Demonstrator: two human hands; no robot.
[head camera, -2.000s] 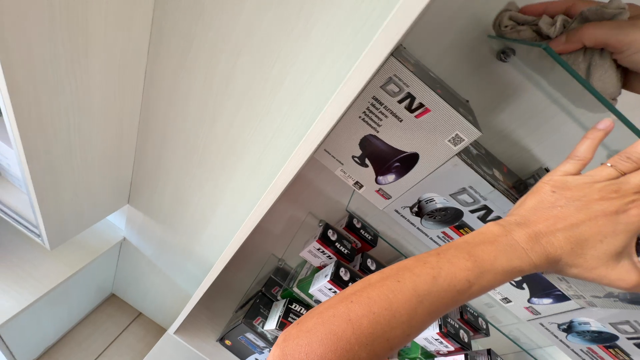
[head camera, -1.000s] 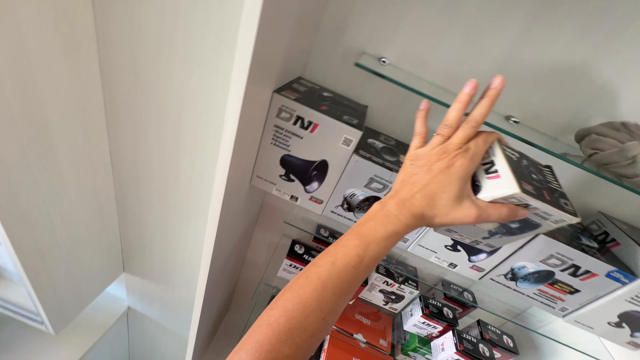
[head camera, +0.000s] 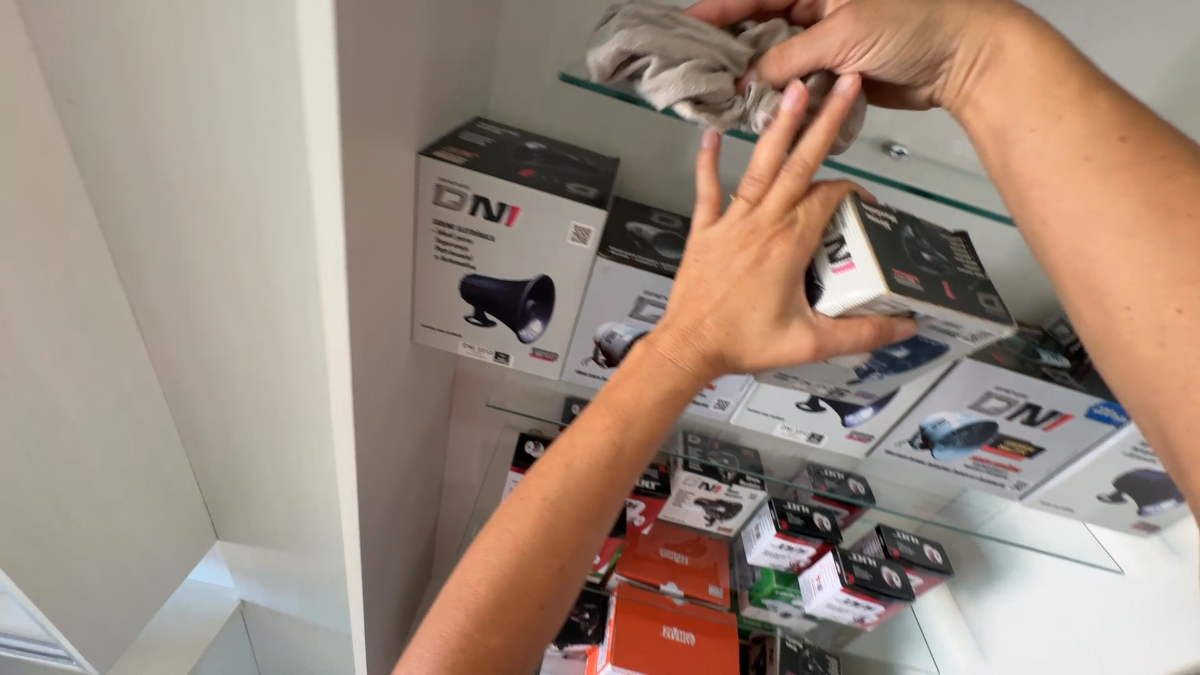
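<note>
My right hand (head camera: 872, 47) grips a crumpled grey-beige cloth (head camera: 675, 66), which lies on the upper glass shelf (head camera: 881, 178) near its left end. Below it, my left hand (head camera: 759, 253) holds a small black-and-white DNI box (head camera: 928, 262) between thumb and fingers, tilted, just under the glass edge. The other left fingers are spread upward, their tips by the cloth. Behind the held box stands a row of DNI boxes, among them a tall horn siren box (head camera: 506, 253) at the left and another DNI box (head camera: 998, 427) at the right.
A lower glass shelf (head camera: 797, 478) runs under the siren boxes. Beneath it are several small black, white and red boxes (head camera: 792, 534) and orange boxes (head camera: 670, 637). The cabinet's upright panel (head camera: 328, 337) borders the left side. A metal shelf support (head camera: 895, 149) shows on the back wall.
My right hand, out of view one second ago, is now on the cloth, which has moved to the shelf's left end. The left hand still holds the small box.
</note>
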